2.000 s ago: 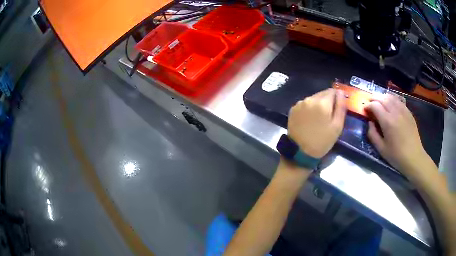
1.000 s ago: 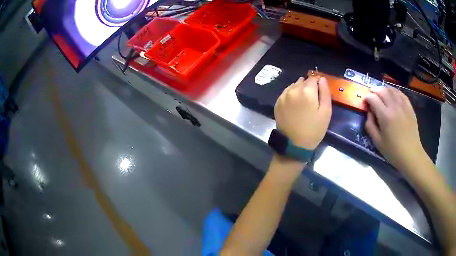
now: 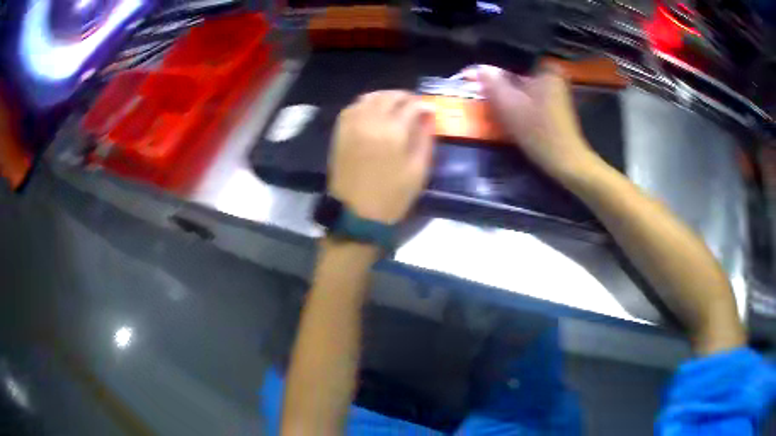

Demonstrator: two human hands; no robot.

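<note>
An orange-brown carrier fixture [image 3: 464,117] lies between my hands over the black work pad [image 3: 289,158]. My left hand [image 3: 383,152], bare with a dark watch on the wrist, grips its left end. My right hand [image 3: 532,115], bare, holds its right end, fingers over the top. A pale clear strip [image 3: 438,85] shows just behind the fixture, partly covered by my right hand. The frame is blurred, so small parts and fingertips cannot be made out.
Red plastic bins [image 3: 157,106] stand at the left on the steel bench [image 3: 234,189]. A white patch [image 3: 292,123] is on the pad's left end. Orange-brown carriers [image 3: 353,27] sit behind the pad. A monitor [image 3: 72,43] is upper left, a red light [image 3: 672,32] upper right.
The view has turned to the right, so bench, bins and hands appear further left. The monitor still shows rings. Both hands still hold the fixture. A red light has come into view.
</note>
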